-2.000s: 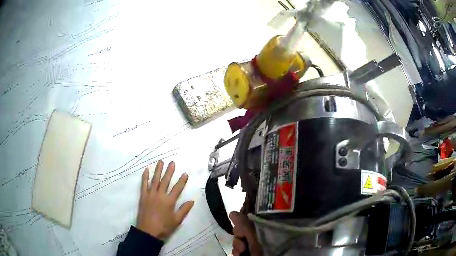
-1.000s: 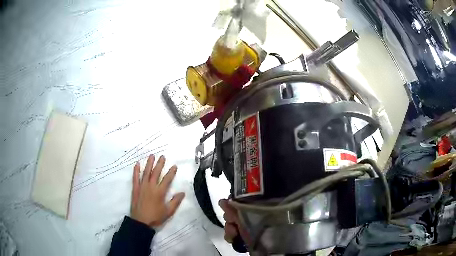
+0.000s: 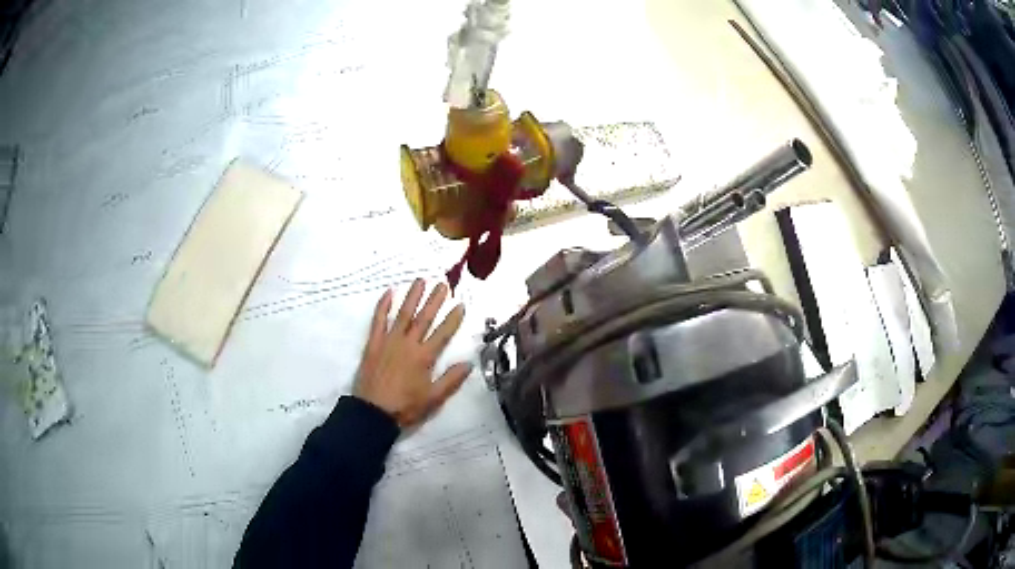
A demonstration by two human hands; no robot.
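My left hand (image 3: pixel 410 361) lies flat on the white marker paper (image 3: pixel 323 378), fingers spread and holding nothing, left of the cutting machine. The silver and black cutting machine (image 3: pixel 690 389) fills the lower right, with cords looped round its motor body. Only a sliver of my right hand (image 3: pixel 564 506) shows at the machine's lower left side; its grip is mostly hidden by the motor. A black edge of the lay shows under the paper near the bottom. The machine's base and blade are hidden.
A yellow plug connector (image 3: pixel 476 167) with dark red cloth hangs over the paper. A speckled bar (image 3: pixel 601 167) lies behind it. A pale slab (image 3: pixel 226 261) and a small speckled packet (image 3: pixel 41 372) lie left. Cut pieces (image 3: pixel 851 311) lie right, and dark fabric (image 3: pixel 957 422) is beyond the table.
The view has shifted, bringing the packet and right-side cut pieces into sight. The machine appears turned and lower right; the connector hangs clear of it. Less of my right hand shows.
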